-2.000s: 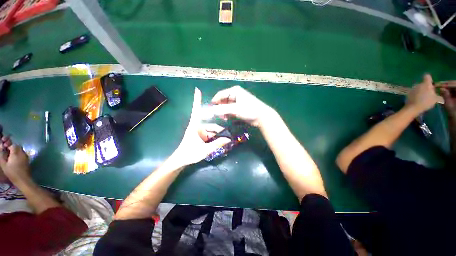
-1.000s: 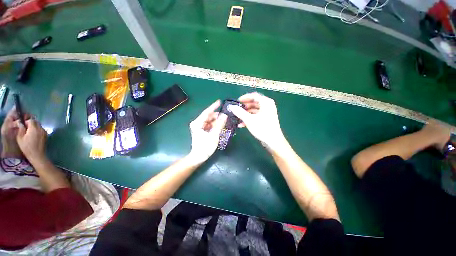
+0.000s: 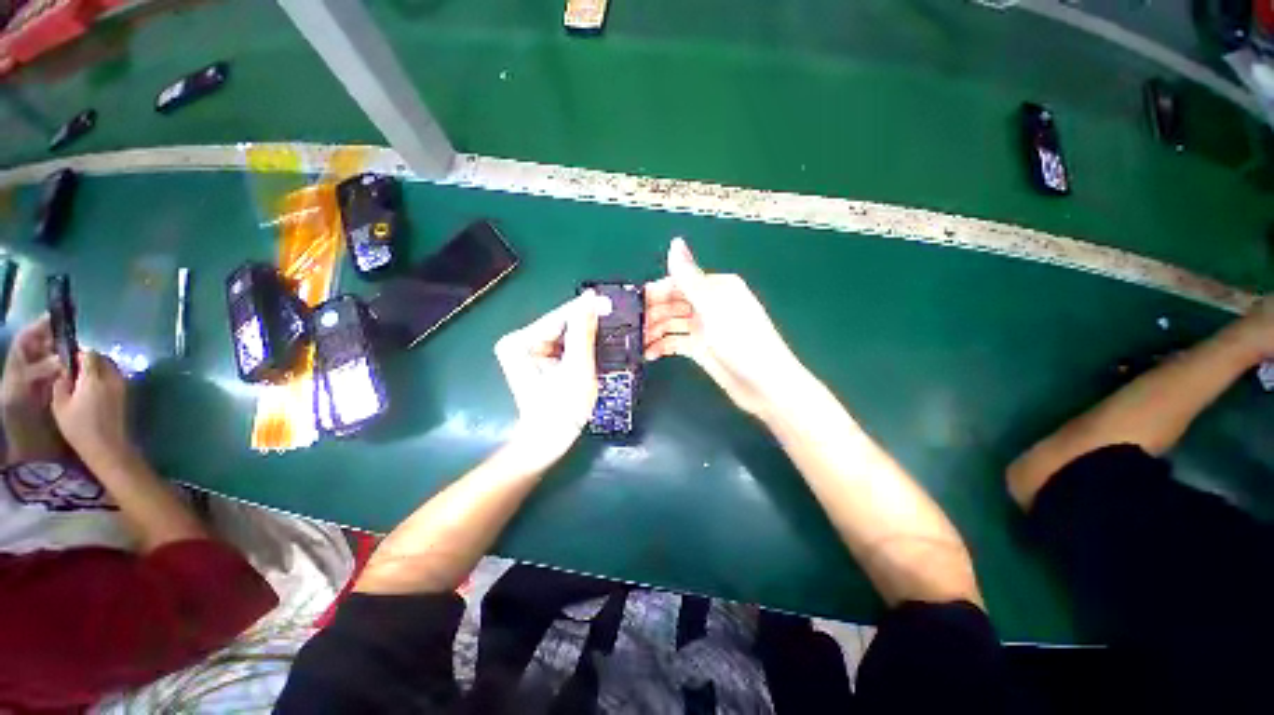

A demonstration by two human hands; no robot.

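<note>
A black part-assembled handset [image 3: 615, 398] is upright in front of me, with a speckled, pale-glinting lower part. My left hand [image 3: 549, 370] grips its left side, with fingertips over its upper face. My right hand [image 3: 720, 333] is at its upper right edge, fingertips close to or touching it and the thumb raised apart. Whether the handset rests on the worktop is hard to tell. Several black handsets [image 3: 349, 377] lie at left on and beside orange film strips [image 3: 308, 252].
A smartphone [image 3: 454, 286] lies left of my hands. A pale metal rail [image 3: 727, 205] crosses behind them, with a grey post [image 3: 370, 84] at left. On the belt are a black phone [image 3: 1044, 150] and a yellow-framed phone [image 3: 586, 14]. A neighbour's hands [image 3: 91, 391] hold a dark phone; another's forearm [image 3: 1160, 405] is at right.
The handset was tilted between both hands and is now straighter and a little to the left. My right thumb has come off its face and points up. The view has shifted slightly.
</note>
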